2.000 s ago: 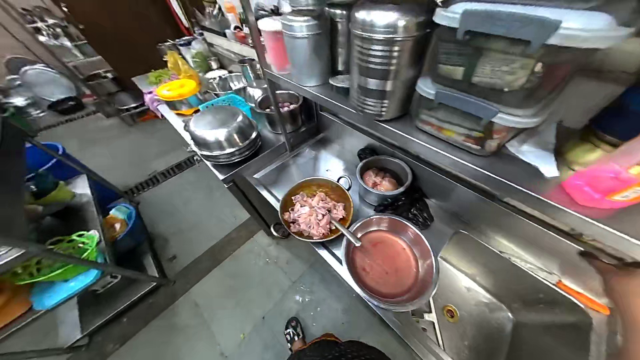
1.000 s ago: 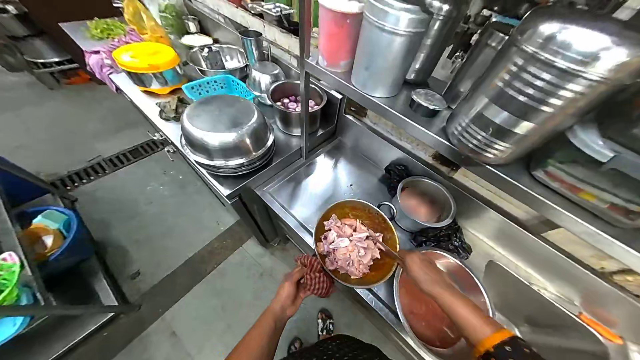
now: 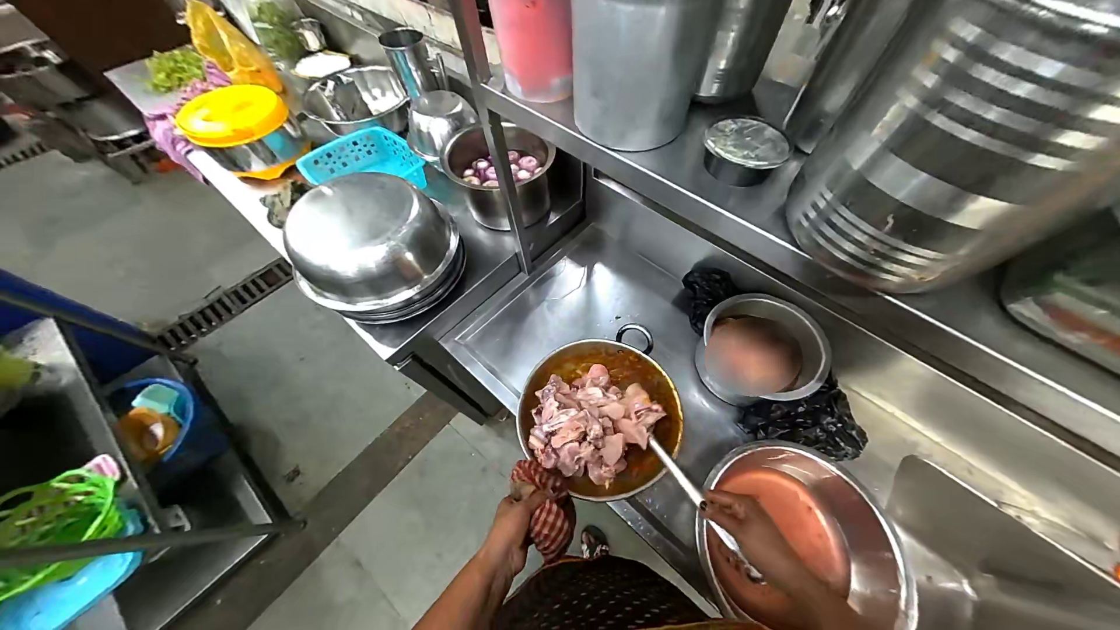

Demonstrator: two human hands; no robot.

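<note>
Raw meat pieces [image 3: 586,424] lie heaped in a two-handled metal pan [image 3: 672,418] with an orange-brown sauce, at the steel counter's front edge. My left hand [image 3: 518,525] grips a red-and-white checked cloth [image 3: 551,525] at the pan's near side, covering the near handle. My right hand [image 3: 744,525] holds the shaft of a long metal spoon [image 3: 674,464]; its far end is hidden in the meat. Beneath that hand stands a wide steel basin [image 3: 888,542] of reddish liquid. Behind it, a smaller pot [image 3: 814,332] holds something pinkish, blurred, beside black plastic bags [image 3: 809,424].
A shelf [image 3: 639,175] with canisters runs above the counter. On the left are an upturned steel bowl [image 3: 363,241] on stacked plates, a pot of peeled onions [image 3: 499,171] and a blue basket [image 3: 363,157]. A sink [image 3: 989,525] lies at right, a rack [image 3: 219,542] at far left.
Two seconds ago the spoon rested in the pan with no hand on it; now my right hand holds it. My left hand and the cloth have come to the pan. The view has shifted leftward.
</note>
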